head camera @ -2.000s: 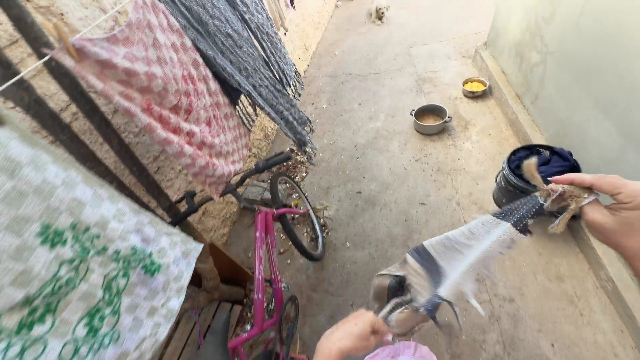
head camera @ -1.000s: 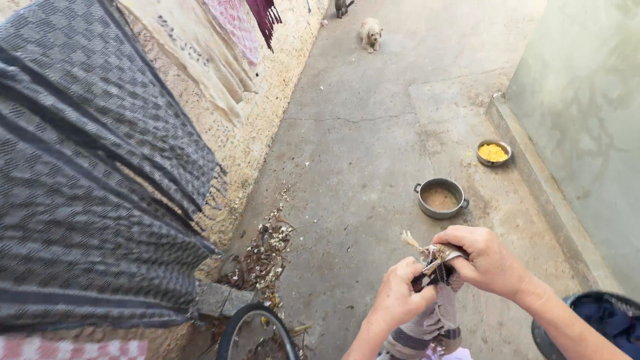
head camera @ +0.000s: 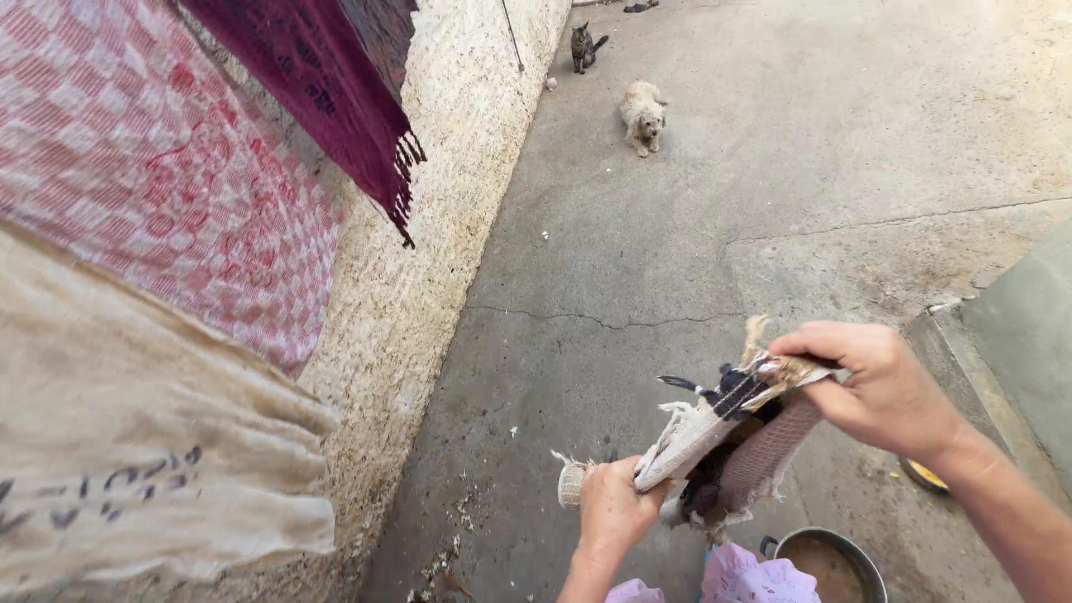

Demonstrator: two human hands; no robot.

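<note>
My left hand point(head camera: 618, 507) grips the near end of a frayed woven cloth point(head camera: 691, 444), light with dark stripes, and a rolled end of it pokes out left of the fingers. With my right hand point(head camera: 871, 385) I pinch the cloth's knotted, ragged upper end between thumb and fingers. The cloth stretches between both hands above the concrete floor, and a pinkish mesh-like part sags below the right hand. Part of a lilac patterned garment point(head camera: 758, 576) shows beneath the hands at the bottom edge.
On the left hang a pink checked cloth point(head camera: 193, 176), a purple fringed cloth point(head camera: 335, 100) and a beige cloth point(head camera: 151, 402) beside a rough wall point(head camera: 435, 218). A dog point(head camera: 643, 115) and a cat point(head camera: 581, 48) are farther off. A metal pot point(head camera: 875, 578) and a bowl point(head camera: 925, 477) stand lower right.
The hands, far apart on the cloth two seconds ago, came together one second ago and are now apart again, the cloth spread between them. The view has swung strongly; the bicycle and bucket are out of sight.
</note>
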